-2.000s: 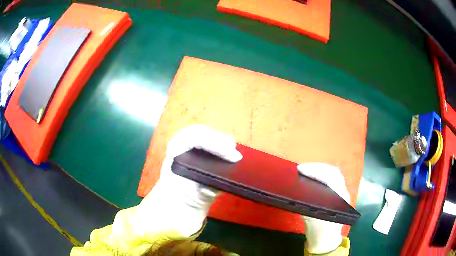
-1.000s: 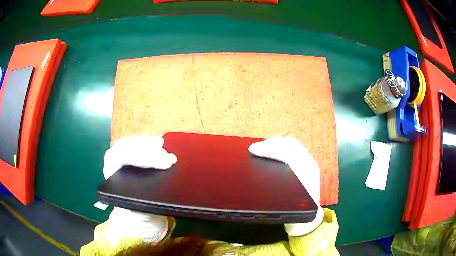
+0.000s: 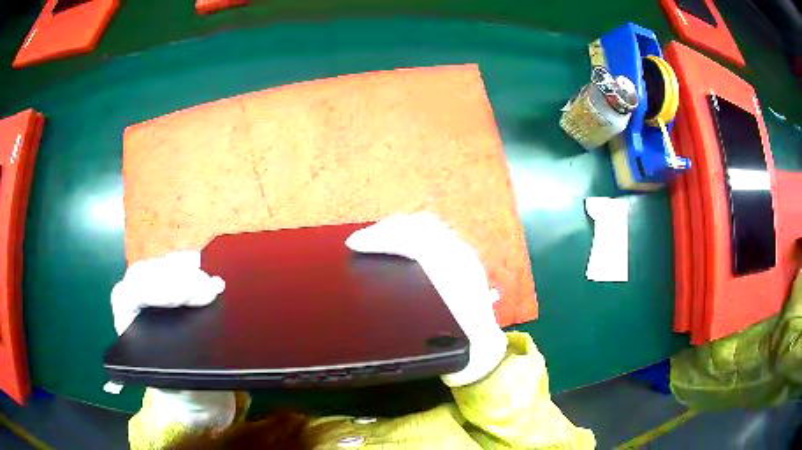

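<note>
A dark tablet (image 3: 299, 303) is held up over the near part of an orange foam pad (image 3: 325, 149). Its broad face reflects red, and a dark round spot shows near its near right corner. Its near side frame, with small openings, faces me. My left hand (image 3: 167, 290), in a white glove, grips the tablet's left side with the thumb on the face. My right hand (image 3: 440, 281), also white-gloved, grips the right side with the thumb on the face. The fingers under the tablet are hidden.
At right are a blue tape dispenser (image 3: 646, 105), a clear jar (image 3: 600, 110) and a white cloth or paper (image 3: 608, 239). Stacked foam pads (image 3: 695, 202) bear another tablet (image 3: 746, 189). A yellow sleeve (image 3: 730, 369) of another person shows at lower right. Another foam pad (image 3: 13, 264) stands at left.
The view has turned right, so the pad and tablet sit further left. The tablet is less slanted than two seconds ago, and more of its face and the dark round spot now show. Both hands keep hold.
</note>
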